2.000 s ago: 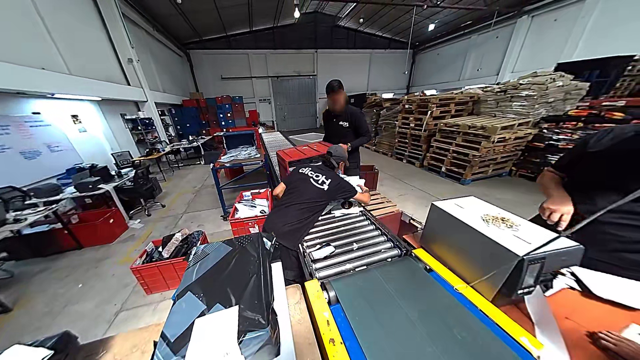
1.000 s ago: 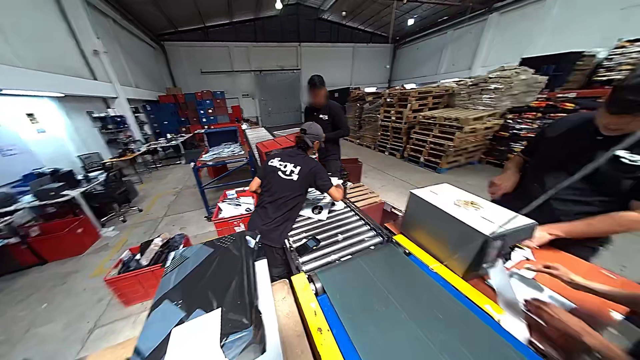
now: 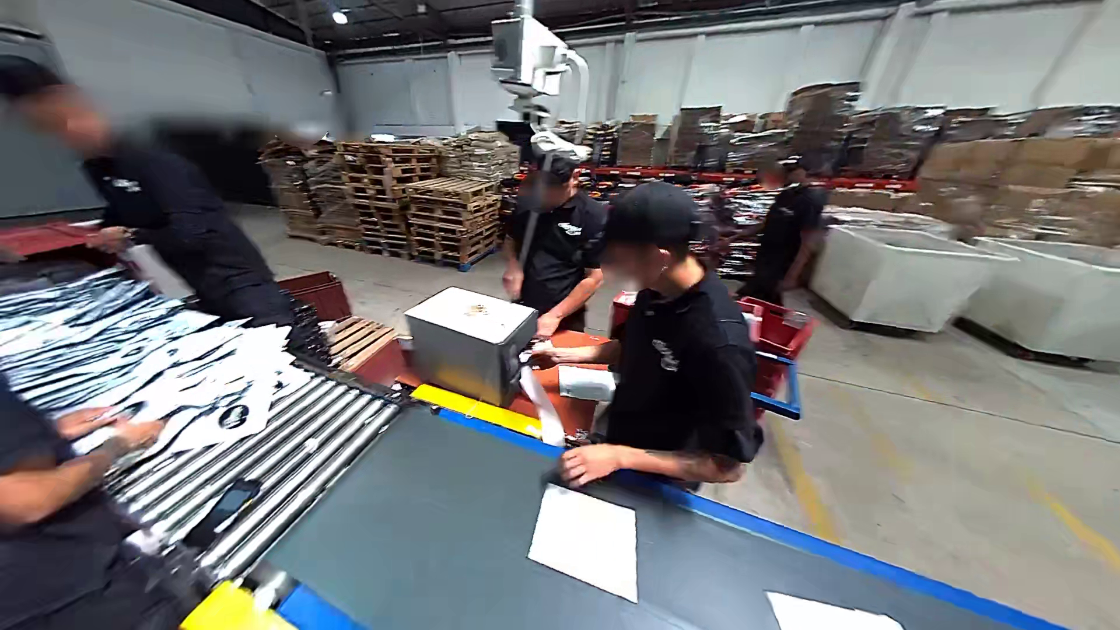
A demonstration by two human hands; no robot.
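Neither my left hand nor my right hand shows in the head view. Before me lies a dark green conveyor belt [image 3: 437,516], with a white sheet or flat package [image 3: 584,542] on it and a second white one [image 3: 827,612] at the bottom edge. Left of the belt, metal rollers [image 3: 341,420] carry a dark handheld device [image 3: 232,503] and a spread of white and dark flat packages [image 3: 210,385]. A grey box-shaped machine [image 3: 468,341] with a white top stands at the belt's far side, a white strip [image 3: 542,407] hanging beside it.
A co-worker in a black cap [image 3: 682,350] rests a hand at the belt's blue edge. Another person [image 3: 560,236] stands behind the machine, and others are at the left. Pallet stacks [image 3: 451,214], red crates [image 3: 774,337] and white bins [image 3: 901,276] stand beyond.
The view has swung to the right. The white sheets now on the belt do not show on its visible part in the earlier frames.
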